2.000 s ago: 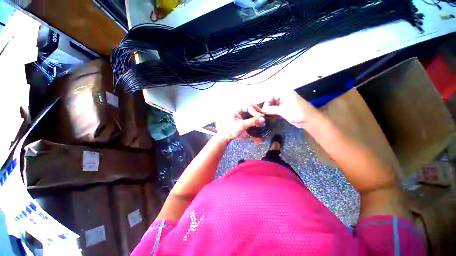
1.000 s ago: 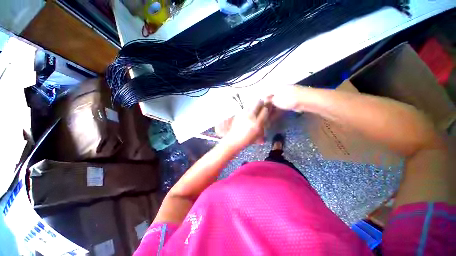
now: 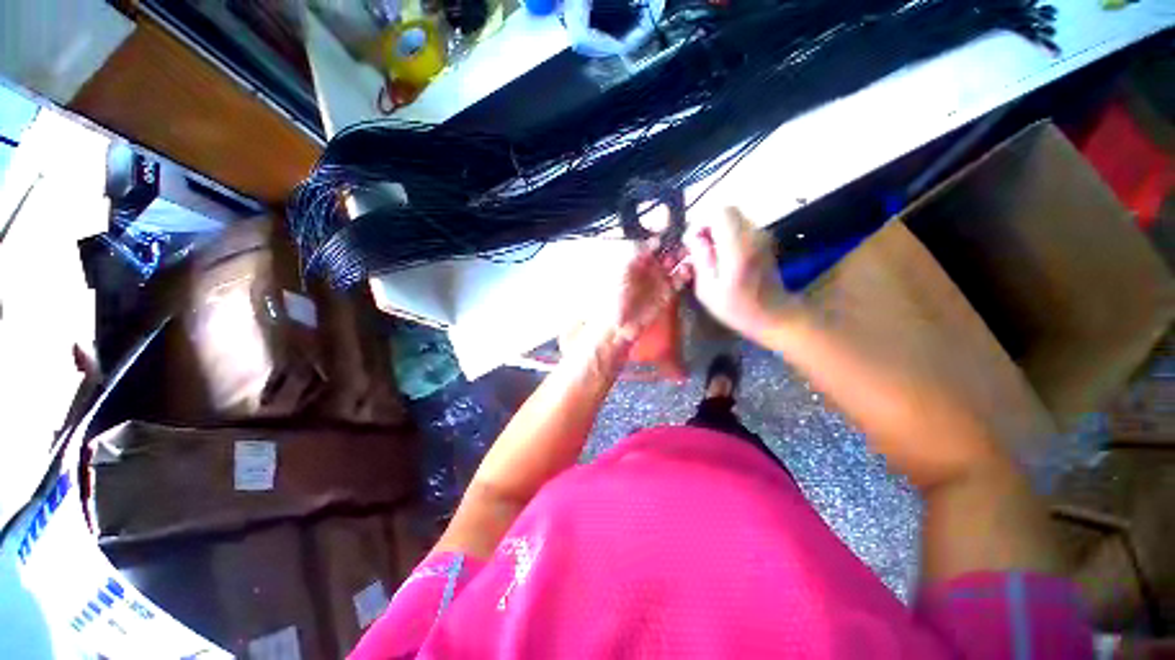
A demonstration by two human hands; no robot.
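A small coiled cable (image 3: 635, 213), a dark ring, stands up from my left hand (image 3: 648, 286) in front of the cable pile's lower edge. My left hand grips its lower side. My right hand (image 3: 732, 273) is right beside it, fingers curled at the coil's lower right; it is slightly blurred and any tie between the fingertips is too small to tell. The black cable pile (image 3: 515, 181) lies along the white table (image 3: 850, 161), looped over at its left end.
An open carton (image 3: 928, 303) stands at the right below table level. Wrapped parcels (image 3: 168, 471) are stacked at the left. A yellow tape roll (image 3: 415, 54) and a whitish clear container (image 3: 616, 29) are at the table's back. An orange-red stool (image 3: 657, 342) shows under my hands.
The dark coil now shows above my left hand; before, my hands mostly hid it. My right forearm has swung back from lying across the carton, and my right hand is nearer the coil.
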